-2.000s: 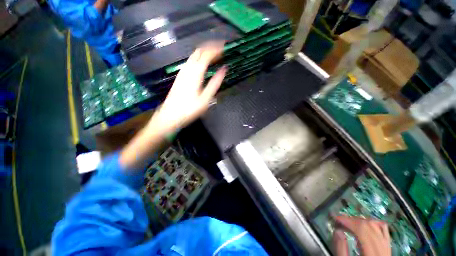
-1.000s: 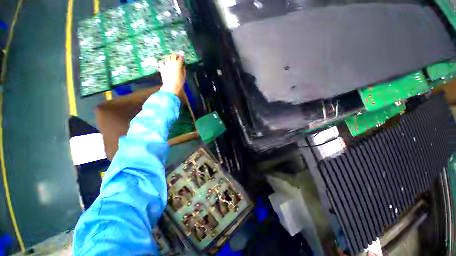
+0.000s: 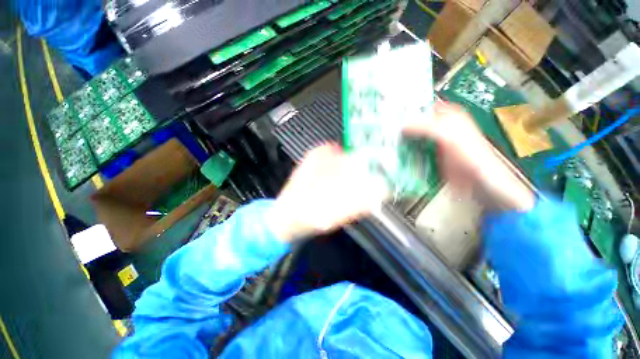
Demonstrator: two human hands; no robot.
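Observation:
A green board panel (image 3: pixel 387 95) with pale patches is held up over the conveyor (image 3: pixel 428 277), in the middle of the view. My left hand (image 3: pixel 330 189) grips its lower left part. My right hand (image 3: pixel 467 151) is at its right side with the fingers on it. Both hands and the lower part of the panel are blurred, so the exact finger positions are unclear. The hands hide part of the conveyor behind them.
Black trays with green boards between them (image 3: pixel 281 52) are stacked behind. A board panel (image 3: pixel 98 119) lies at left, above an open carton (image 3: pixel 151 193). A ribbed black rack (image 3: pixel 309 126) is at the conveyor's end. A blue-sleeved person (image 3: pixel 67 28) is upper left. A blue cord (image 3: pixel 593 140) hangs right.
My left hand has moved right from the board panel at left. A panel is now held up between both hands over the conveyor. The view has swung back towards the conveyor.

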